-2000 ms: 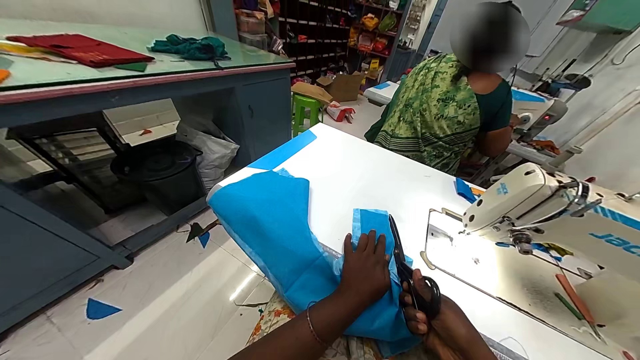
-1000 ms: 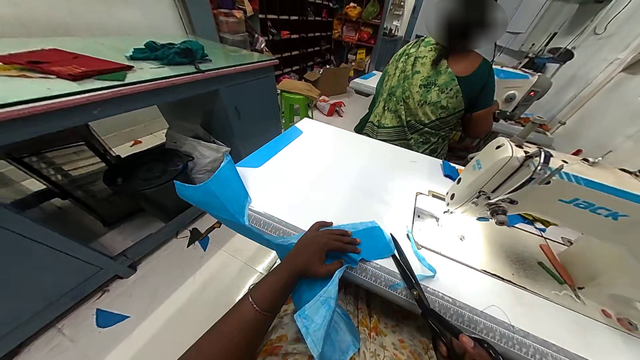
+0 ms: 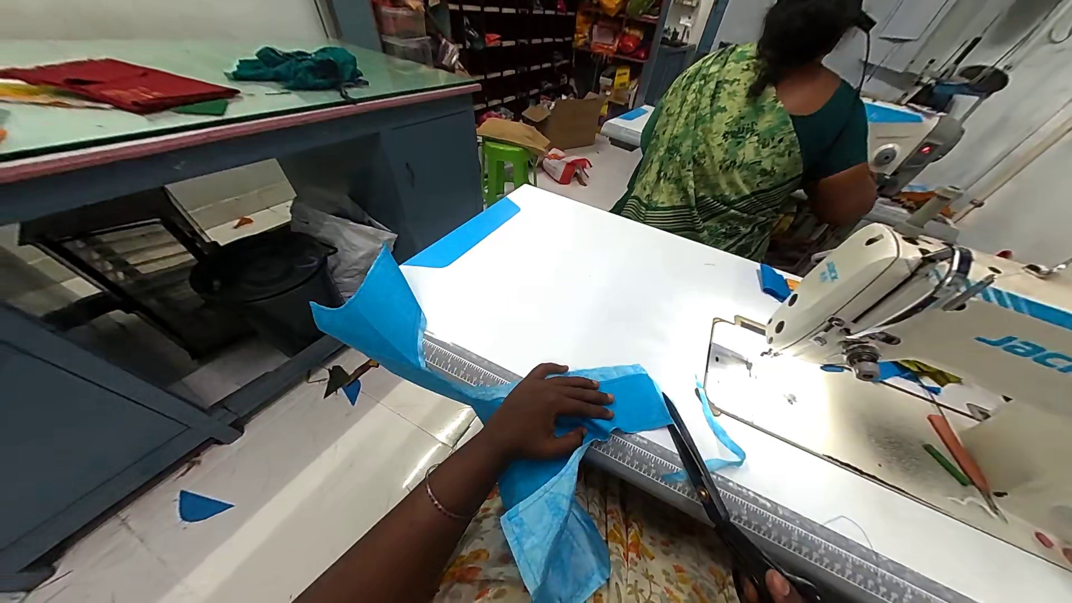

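Note:
My left hand (image 3: 548, 410) lies flat on blue fabric (image 3: 632, 398) at the front edge of the white sewing table (image 3: 578, 276). One end of the fabric rises at the left; another part hangs over my lap. At the lower right my right hand (image 3: 775, 586), mostly cut off by the frame, holds black-handled scissors (image 3: 712, 494). Their blades point up beside the fabric's right end and look nearly closed. A thin blue fabric strip (image 3: 722, 435) lies curled just right of the blades. A printed measuring scale (image 3: 779, 519) runs along the table edge.
A Jack sewing machine (image 3: 938, 310) stands at the right, with an orange-handled tool (image 3: 959, 452) on its bed. A person (image 3: 745, 142) in green sits beyond the table. At the left are a glass-topped table (image 3: 402, 71) and a black bin (image 3: 268, 280). Fabric scraps (image 3: 201, 506) lie on the floor.
The narrow strip now lies apart from the fabric, which two seconds ago was spread wide at the left. The scissors have moved from beside my left hand down to the right.

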